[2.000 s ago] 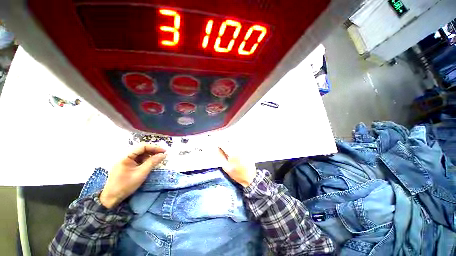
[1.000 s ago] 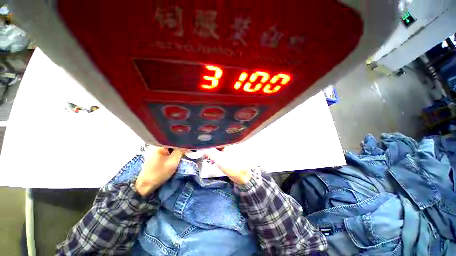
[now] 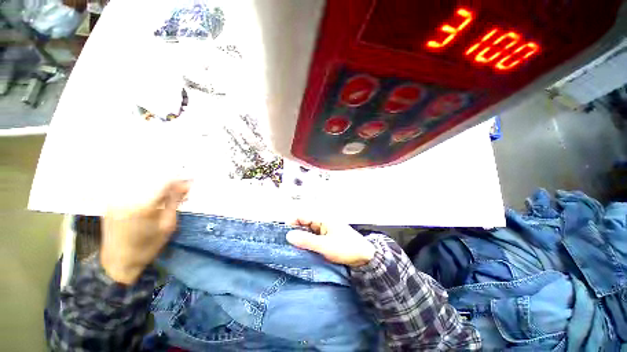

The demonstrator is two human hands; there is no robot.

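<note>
Blue denim jeans (image 3: 275, 302) lie on my lap against the table edge. Their waistband (image 3: 234, 229) runs along that edge, with a small pale spot on it near its left part. My right hand (image 3: 331, 242) holds the waistband, thumb on top and fingers curled. My left hand (image 3: 137, 223) is blurred at the waistband's left end; whether it grips the denim I cannot tell. The button attaching machine (image 3: 392, 103) stands above and right, its red panel showing 3 100. Brassy-dark button caps (image 3: 263, 170) lie heaped on the table left of the head.
The white table (image 3: 426, 185) spreads under the machine. A crinkled clear plastic bag (image 3: 237, 141) lies beside the caps. A round pale dish (image 3: 163, 103) with small dark contents and another shiny crinkled bag (image 3: 192, 22) are farther left and back. A denim pile (image 3: 543, 275) is heaped at right.
My view has turned left. My hands have come apart from beneath the machine head, the left hand moving left. The waistband now lies stretched along the table edge.
</note>
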